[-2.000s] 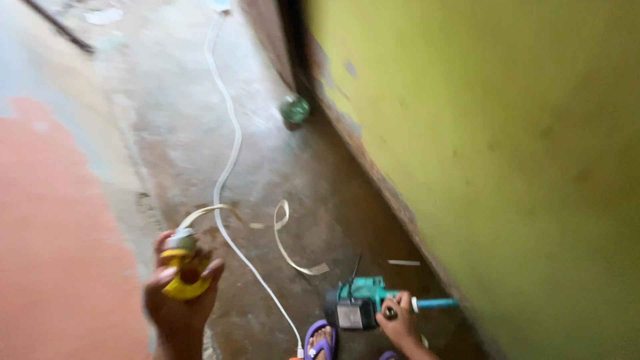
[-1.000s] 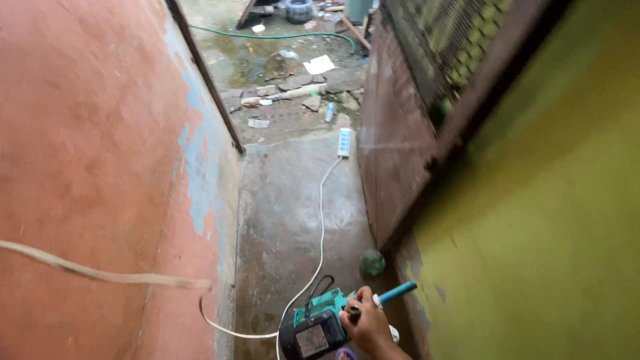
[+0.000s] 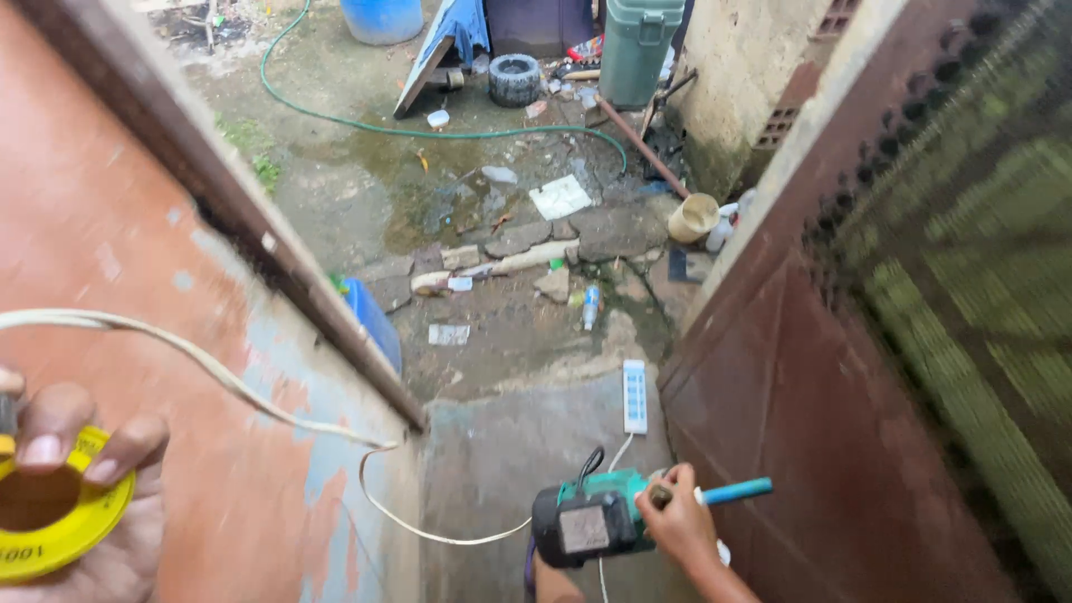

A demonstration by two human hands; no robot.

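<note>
A yellow ring-shaped spool [image 3: 105, 502], bearing writing, is in my left hand [image 3: 100, 469] at the lower left edge. Part of a grey object shows beside it, cut off by the frame. My right hand [image 3: 682, 515] grips a fitting on a teal and black electric water pump [image 3: 586, 519] at the lower middle. A short blue pipe [image 3: 737, 491] sticks out of the pump to the right. From the left edge a cream cable [image 3: 243, 394] loops across to the pump. Below the pump, part of my leg shows.
A white power strip [image 3: 635, 398] lies on the concrete floor by the doorway. An orange wall [image 3: 126, 276] stands left, a brown metal door [image 3: 779, 435] right. Outside are broken slabs [image 3: 620, 233], a green hose [image 3: 394, 130], a tyre [image 3: 514, 80] and a lidded green bin [image 3: 641, 50].
The view has moved forward and up to the doorway and the yard. The pump has come along in my right hand. My left hand with the yellow spool, out of view one second ago, shows again.
</note>
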